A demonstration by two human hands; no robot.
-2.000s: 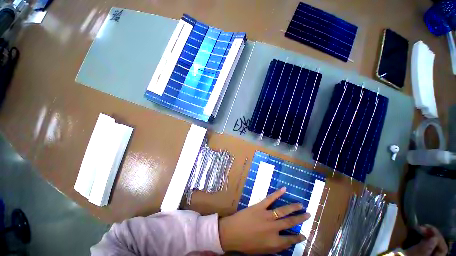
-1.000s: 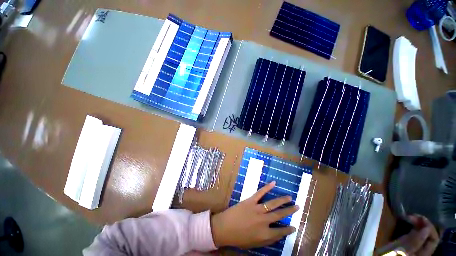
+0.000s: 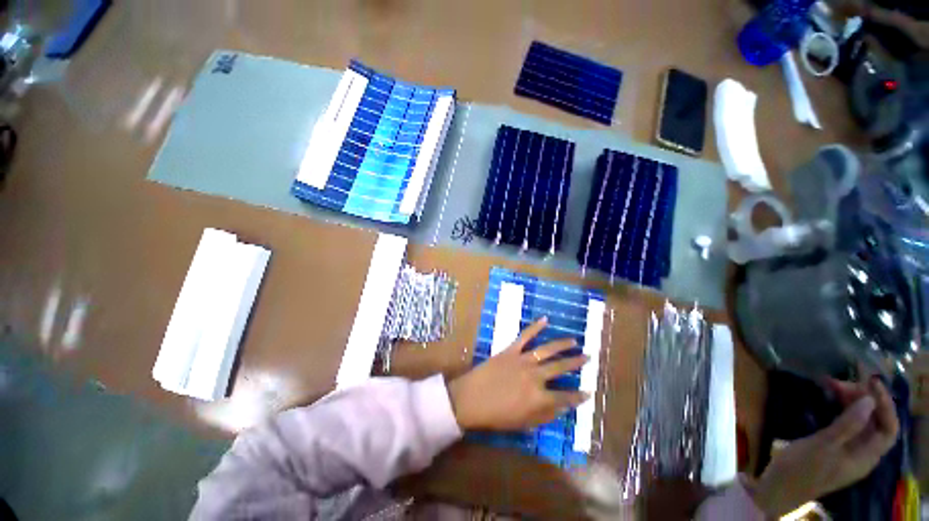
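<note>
A bright blue solar cell assembly (image 3: 560,305) lies on the brown bench in front of me, with white strips (image 3: 589,356) along its left and right sides. My left hand (image 3: 522,382) lies palm down on it, fingers spread, gripping nothing. Thin silver ribbons lie along its right edge. My right hand (image 3: 840,443) is at the lower right, beside dark equipment, fingers bent; blur hides whether it holds anything. A short ribbon bundle (image 3: 420,305) lies left of the assembly, and a longer ribbon bundle (image 3: 670,392) lies right of it.
The grey-green mat (image 3: 239,127) bears stacked blue assemblies (image 3: 387,142) and two dark cell piles (image 3: 528,188). A phone (image 3: 682,112), white strips (image 3: 739,132), a tape roll (image 3: 759,226) and a grey round housing (image 3: 800,305) are at right. A white strip stack (image 3: 212,315) lies left.
The view has shifted right, showing more of the grey housing and my right hand. My left hand stays spread on the assembly. My right hand has come further into view.
</note>
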